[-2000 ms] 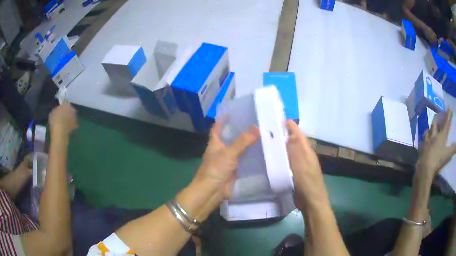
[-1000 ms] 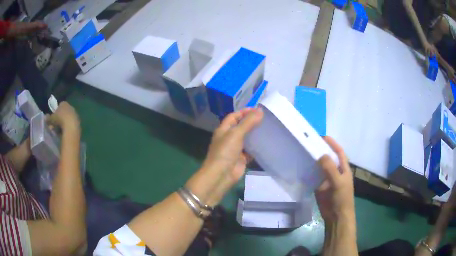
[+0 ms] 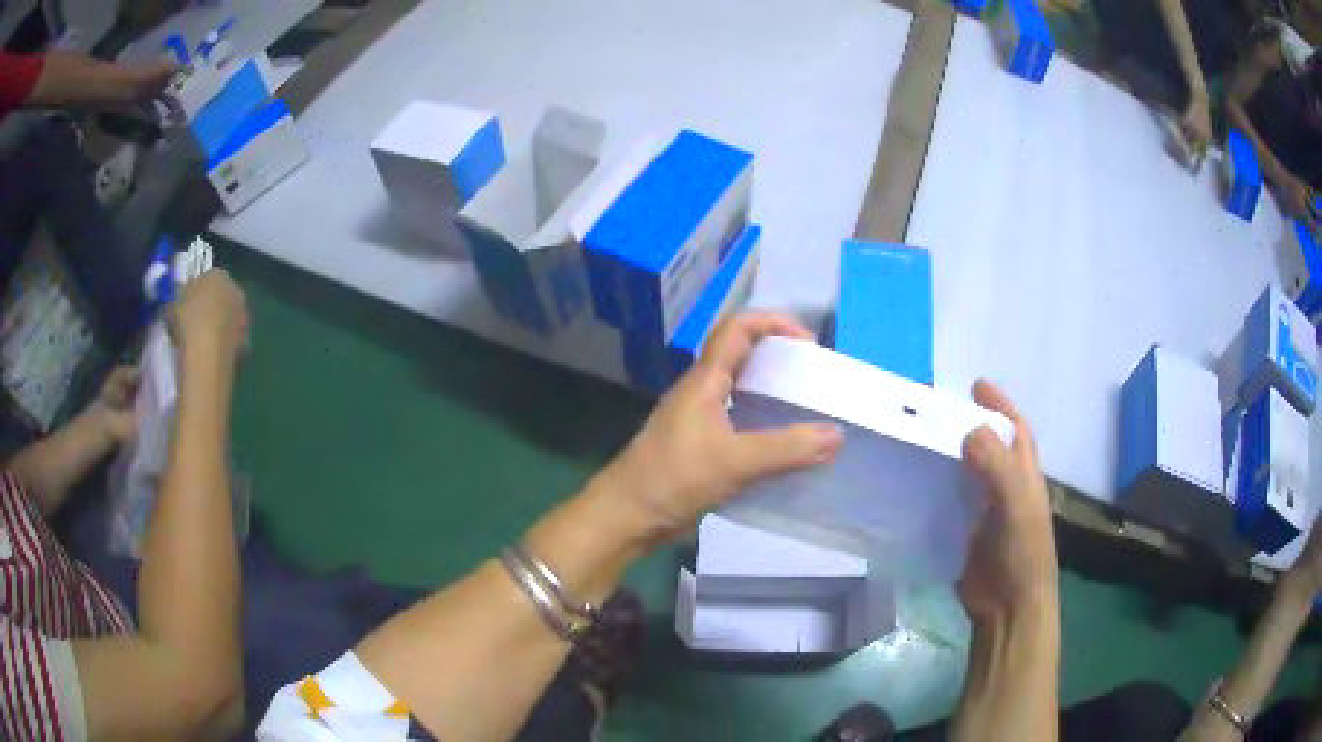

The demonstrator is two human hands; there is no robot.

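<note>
A white device (image 3: pixel 877 471) with a frosted body and a narrow white band with a small dark hole is held lengthwise above my lap. My left hand (image 3: pixel 740 420) grips its left end, thumb across the frosted face. My right hand (image 3: pixel 1005 507) grips its right end. The device's underside is hidden. An open empty carton (image 3: pixel 783 594), white inside, lies low below the device and does not touch it as far as I can tell.
On the white table (image 3: pixel 725 65) stand an open carton (image 3: pixel 529 218), a white-topped carton (image 3: pixel 435 152), blue cartons (image 3: pixel 671 218) and a light-blue carton (image 3: pixel 886 309). More cartons (image 3: pixel 1174 428) stand right. A neighbour's arms (image 3: pixel 203 478) are at left; other people's arms are at right.
The device has turned from upright to nearly level, its white band now along the top. Both hands stay on it. The left neighbour's hands and wrapped item have shifted.
</note>
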